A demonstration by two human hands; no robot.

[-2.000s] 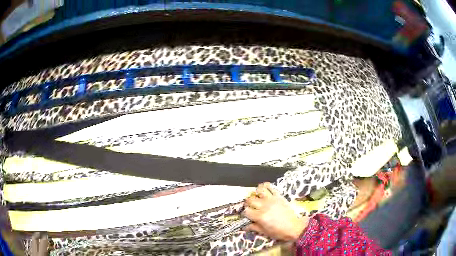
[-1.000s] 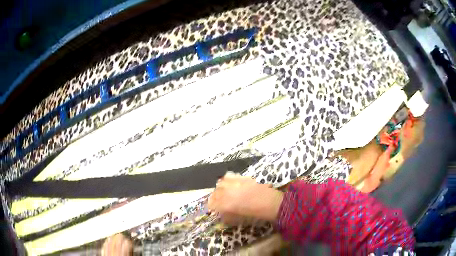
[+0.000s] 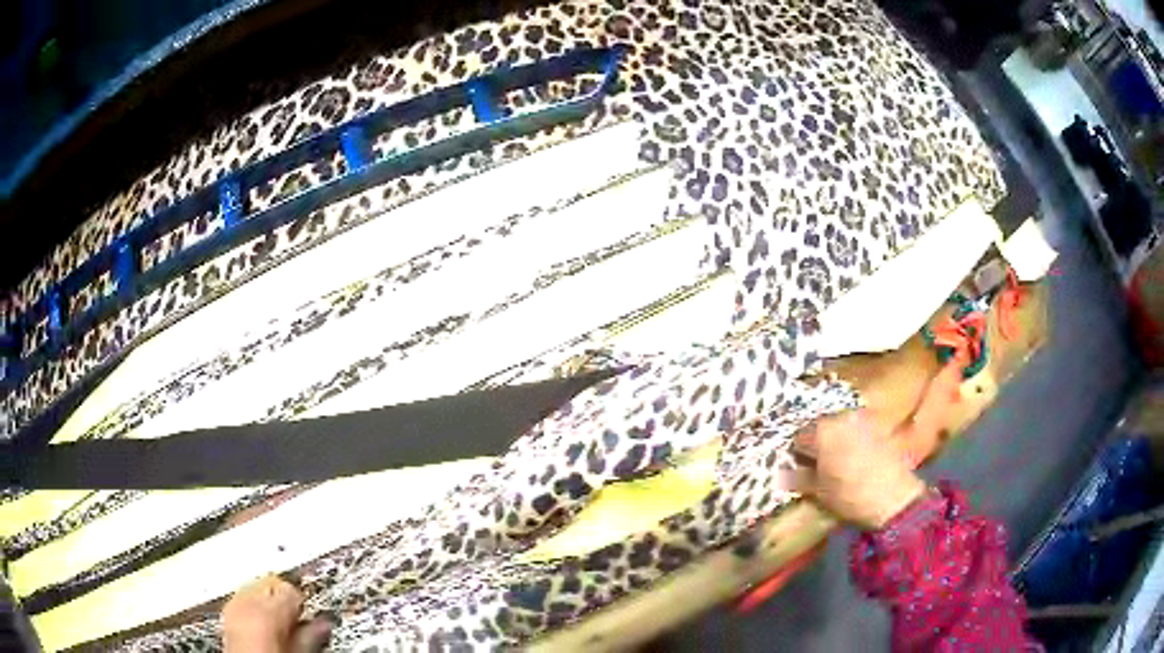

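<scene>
Leopard-print material (image 3: pixel 817 166) covers the press bed. The dark-blue ladder-like cutting die (image 3: pixel 294 191) lies on it toward the back. Long pale slots (image 3: pixel 511 242) show in front of the die, with thin spotted slivers between them. A dark strip (image 3: pixel 294 447) lies across the slots, its right end under a fold of the material. My right hand (image 3: pixel 862 469), in a red dotted sleeve, is at the material's front edge on the right, fingers bent, somewhat blurred. My left hand (image 3: pixel 271 619) is at the bottom edge, partly cut off, at the scrap edge. Whether either hand grips material is unclear.
The blue press beam (image 3: pixel 89 102) runs across the top left. A yellow-tan front ledge (image 3: pixel 689 574) lines the near edge. Orange-red and teal tangled bits (image 3: pixel 977 325) lie on the ledge at right. Grey floor (image 3: pixel 1072 306) shows beyond.
The view has turned and shifted. My right hand has moved right, away from the dark strip, toward the ledge. The front material now lies folded over the strip's right end, showing a yellow patch.
</scene>
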